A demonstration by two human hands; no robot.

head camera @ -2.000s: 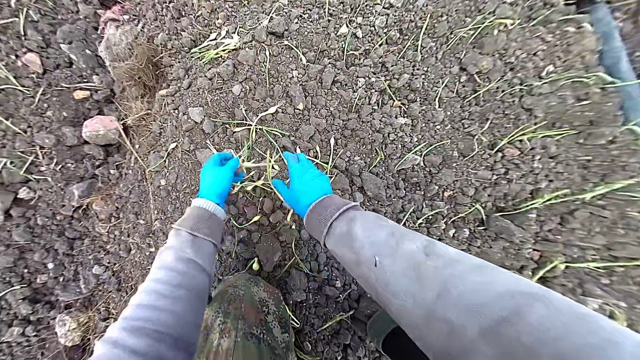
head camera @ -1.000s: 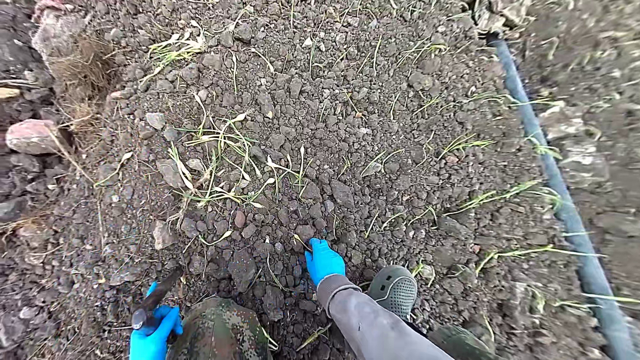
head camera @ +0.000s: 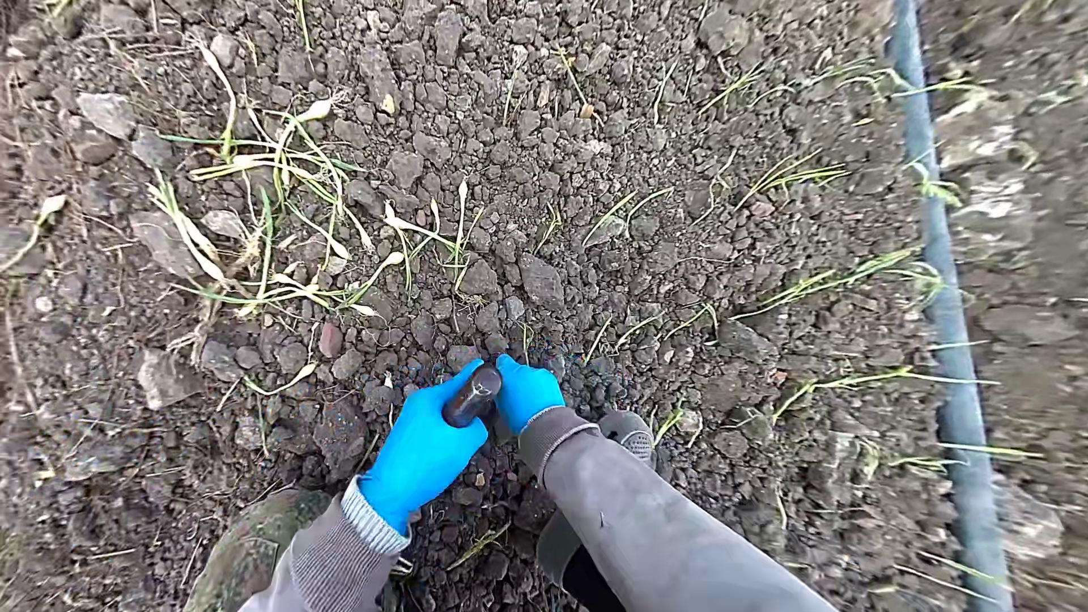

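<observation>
My left hand [head camera: 429,455], in a blue glove, is closed around the dark handle of a hand tool [head camera: 473,396]; the tool's working end is hidden. Beside it on the right, touching or nearly so, my right hand [head camera: 527,393] in a blue glove is down at the soil. Its fingertips are partly hidden, and whether it holds anything does not show. Up and left of both hands, a loose heap of small bulb seedlings with green leaves [head camera: 285,170] lies on the stony soil. One single seedling [head camera: 285,382] lies apart, left of the tool.
Thin green plants [head camera: 790,174] stand in rows in the soil to the right. A grey-blue hose or pipe [head camera: 952,314] runs along the right side. My shoe [head camera: 629,435] is just right of my right hand, and my camouflage-clad knee [head camera: 255,535] is at lower left. Stones [head camera: 166,378] lie about.
My left hand has come from the lower left, with the tool, to beside my right hand. Two seconds ago both hands were at the seedling heap, with no tool in view.
</observation>
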